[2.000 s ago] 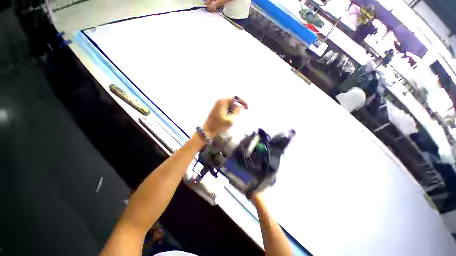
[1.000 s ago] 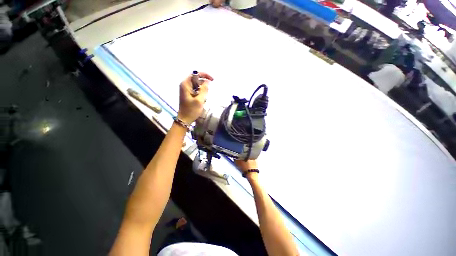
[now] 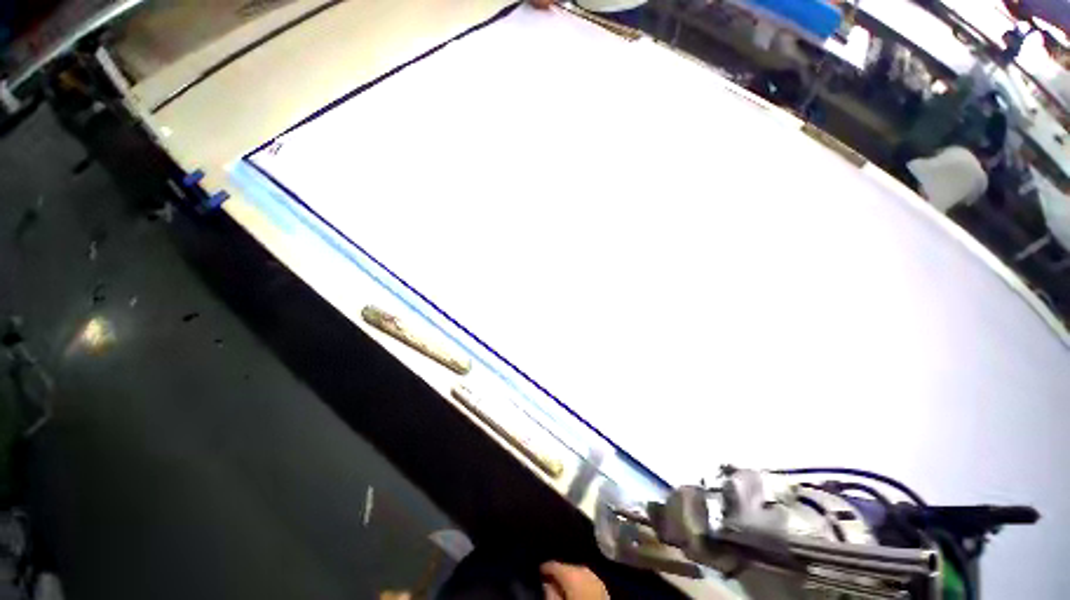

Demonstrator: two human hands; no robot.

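The cutting machine (image 3: 810, 527) stands at the bottom right, over the near edge of the white paper (image 3: 610, 234); its silver body, metal tubes and looped black cord show. A dark navy edge (image 3: 411, 290) runs under the paper's near side. Part of a hand, seemingly my left hand (image 3: 575, 581), shows at the bottom edge, left of the machine and apart from it in the picture. Its fingers are cut off or unclear. My right hand is not in view.
Two yellow-brown weights, one farther off (image 3: 415, 340) and one nearer (image 3: 507, 430), lie on the table's near border beside a pale blue strip (image 3: 352, 252). Blue clamps (image 3: 211, 202) sit at the left table edge. Another person's fingers (image 3: 540, 4) touch the far corner. Dark floor is at left.
The view has shifted, and the machine has gone from mid-picture to the bottom right. My left hand, earlier raised beside it, is now low at the frame edge. My right hand has left view.
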